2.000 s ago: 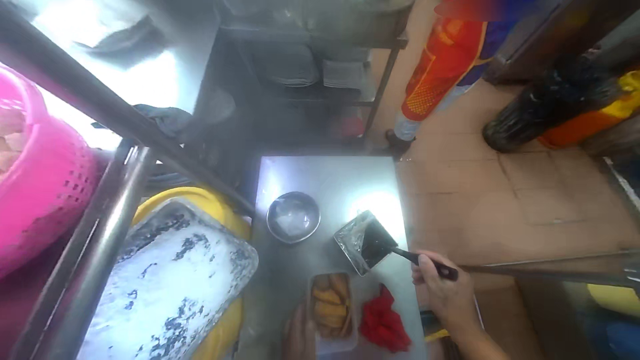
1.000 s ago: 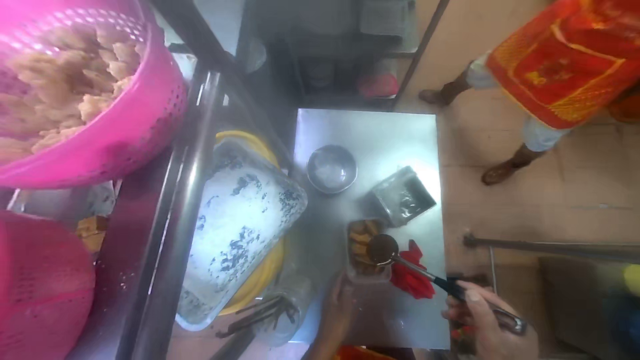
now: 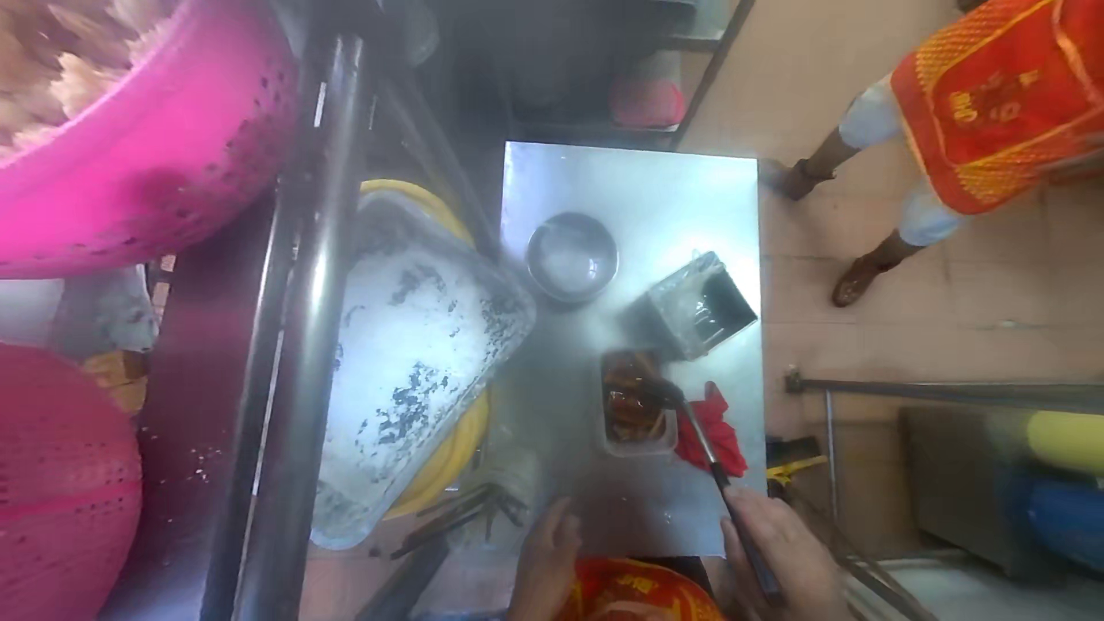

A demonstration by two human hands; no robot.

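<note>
My right hand [image 3: 780,548] grips the black handle of a ladle [image 3: 703,435], whose bowl is over a clear plastic container [image 3: 640,447]. The container holds fried food pieces [image 3: 634,392] covered in dark reddish-brown sauce. My left hand [image 3: 549,548] is at the table's near edge, below and left of the container, with nothing visible in it. A red cloth [image 3: 714,435] lies just right of the container. Above it stands a square metal container [image 3: 700,306] with dark liquid inside. A round metal bowl [image 3: 572,257] with whitish contents sits at the upper left of the steel table [image 3: 638,177].
On the left, a metal rail [image 3: 310,345] runs beside a white-coated tray [image 3: 414,371] on a yellow basin [image 3: 448,457]. A pink colander [image 3: 198,164] holds pale food pieces. A person in a red apron [image 3: 992,103] stands at the upper right. Steam blurs part of the view.
The ladle has moved from the square metal container to the plastic container. The food pieces, golden and bare earlier, are now covered in dark sauce. The view has shifted.
</note>
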